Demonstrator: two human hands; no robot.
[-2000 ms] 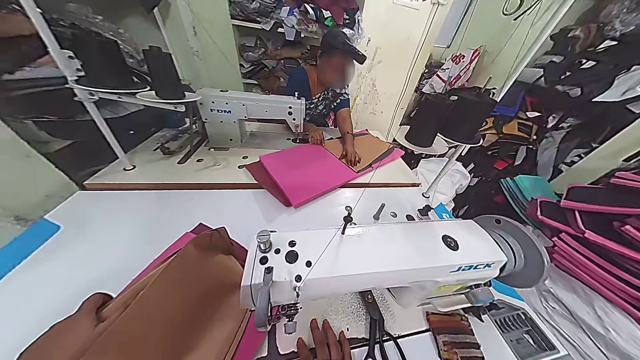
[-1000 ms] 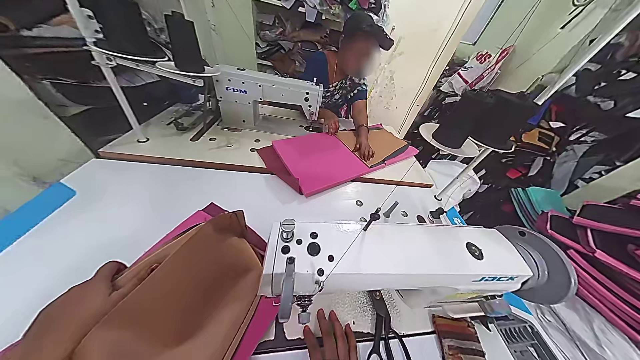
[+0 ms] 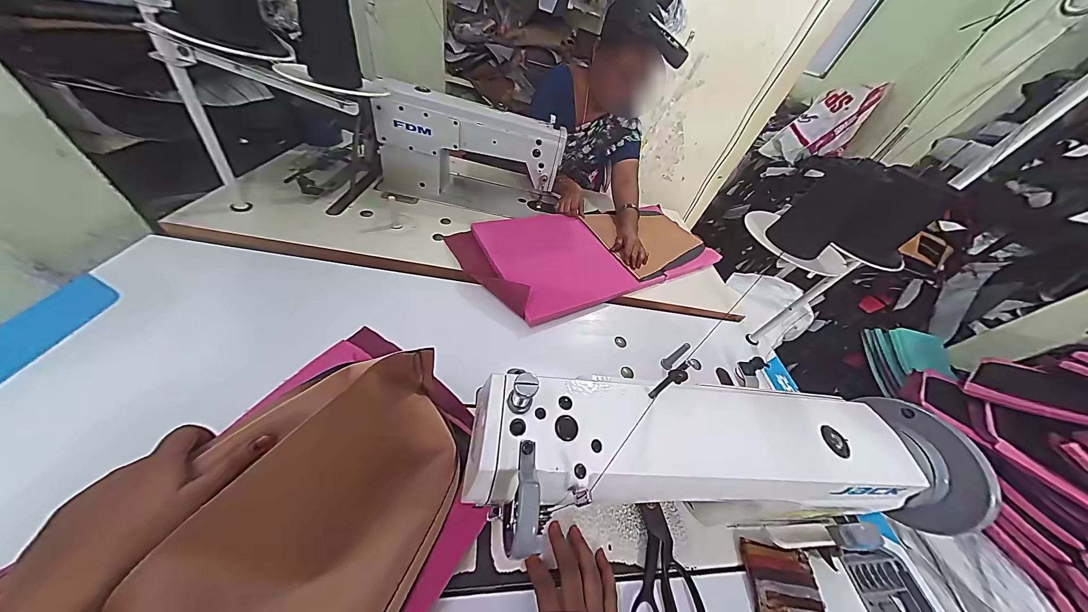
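Observation:
My left hand (image 3: pixel 161 484) grips the left edge of a brown fabric piece (image 3: pixel 340 476), which lies over pink fabric (image 3: pixel 455 544) with dark layers between. The stack's right edge reaches the needle end of a white Jack sewing machine (image 3: pixel 705 442); the needle and presser foot are mostly hidden. My right hand (image 3: pixel 574 574) rests palm down at the machine bed, just below the needle end, fingers slightly apart and holding nothing visible. Black-handled scissors (image 3: pixel 654 561) lie right of it. A thread runs down across the machine head.
Across the table (image 3: pixel 255 289), a person's hands (image 3: pixel 629 246) rest on pink and tan fabric (image 3: pixel 552 263) by an FDM sewing machine (image 3: pixel 467 140). Thread cones (image 3: pixel 884 204) stand at right, above pink-edged black pieces (image 3: pixel 1020 408). A striped brown item (image 3: pixel 778 574) lies near the scissors.
The view has shifted somewhat. The person opposite has lowered their head since a second ago. My hands keep much the same places at the fabric and the machine bed.

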